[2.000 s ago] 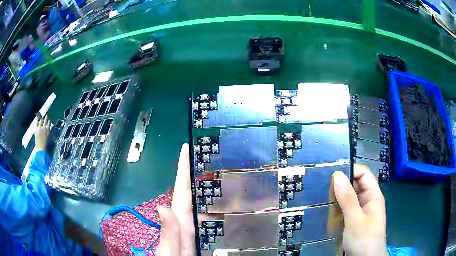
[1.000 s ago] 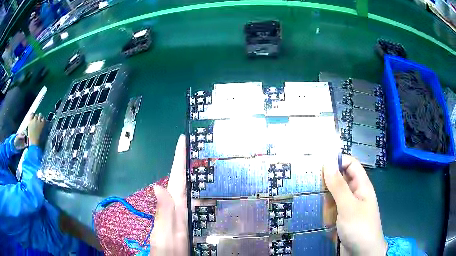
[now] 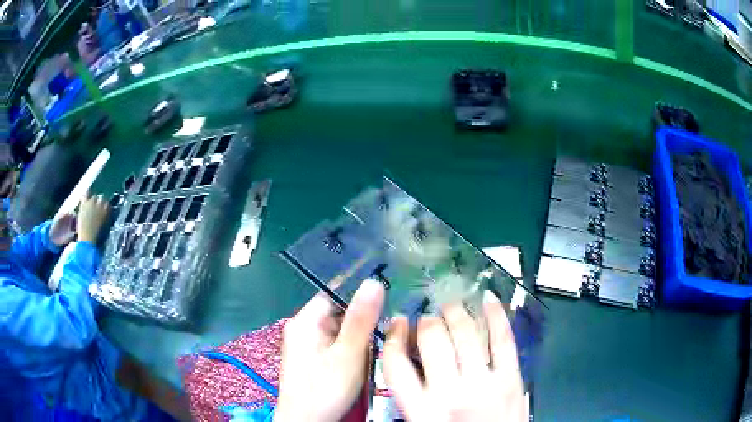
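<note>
A joined board panel (image 3: 412, 239) is held tilted in front of me, low in the middle of the view, blurred by motion. Dark hook-shaped marks show on its face. My left hand (image 3: 330, 354) grips its lower left edge, thumb on top. My right hand (image 3: 458, 363) lies on its lower part with the fingers spread over the face. White pieces show beneath and beside the panel, partly hidden by it and my right hand.
Another board panel (image 3: 598, 231) lies at the right beside a blue bin (image 3: 672, 284) of dark pieces. Clear blister trays (image 3: 157, 239) and a neighbour's blue sleeves (image 3: 49, 288) are left. Red bubble wrap (image 3: 239, 371) lies low left. Black housings (image 3: 480, 97) stand near the green rail (image 3: 396, 38).
The panel has gone from upright and square to tilted, with marks showing instead of the shiny component side. My right hand has moved left from its right edge onto its face.
</note>
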